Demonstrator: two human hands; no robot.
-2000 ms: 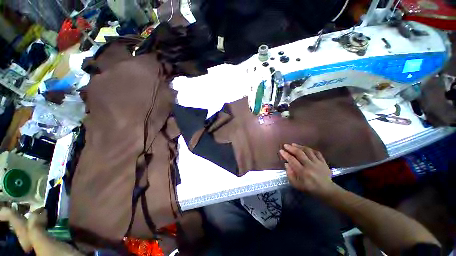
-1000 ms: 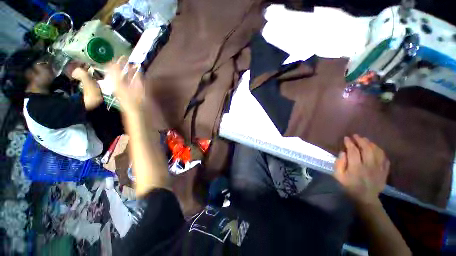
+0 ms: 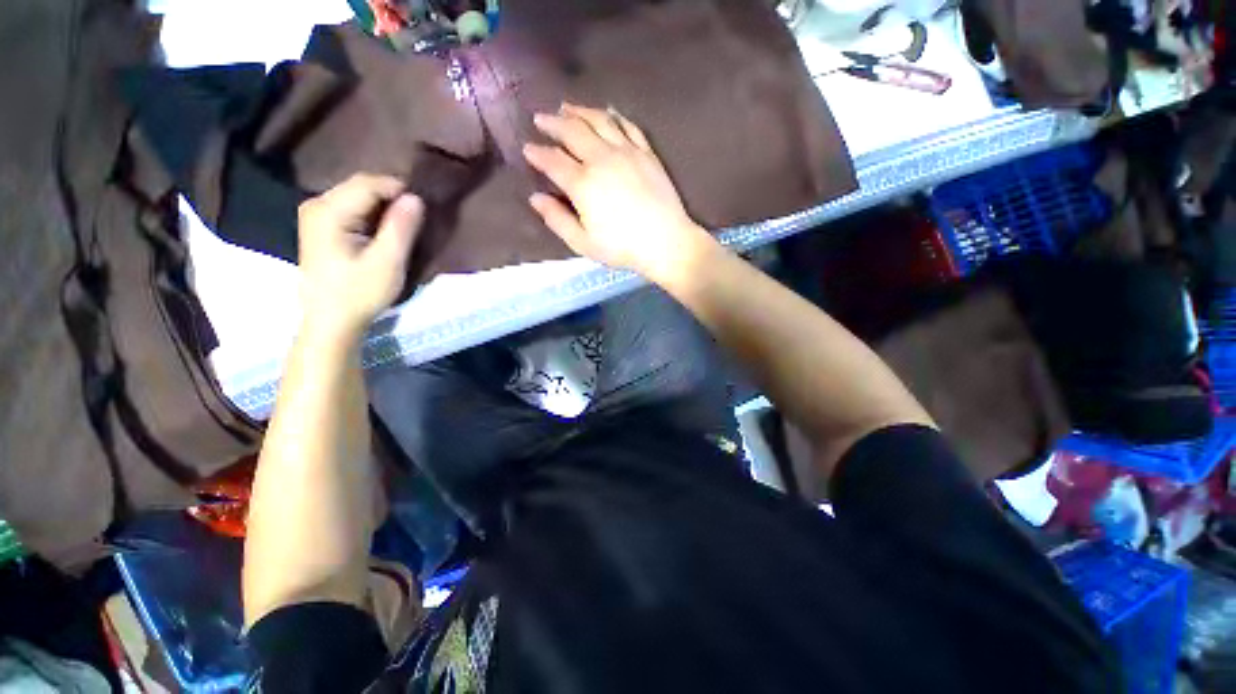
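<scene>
A brown garment panel (image 3: 718, 122) lies on the white sewing table under the lit needle area. My left hand (image 3: 355, 251) is closed on the panel's folded left part, thumb and fingers together. My right hand (image 3: 606, 190) lies flat on the panel, fingers spread, just right of and below the needle. Black cloth (image 3: 203, 129) lies at the panel's left. The presser foot and needle (image 3: 454, 41) show at the top edge; most of the machine is out of the picture.
Stacked brown panels (image 3: 41, 271) hang over the table at left. Thread snips (image 3: 895, 73) lie on the table right of the machine. A ruler-marked strip (image 3: 868, 190) runs along the front edge. Blue baskets (image 3: 1023, 210) and a brown and black pile (image 3: 976, 373) are at right. An orange-red bag (image 3: 228, 499) is low left.
My left hand has come from the far left onto the panel's left part. My right hand has moved closer to the needle. The view has turned down and to the right.
</scene>
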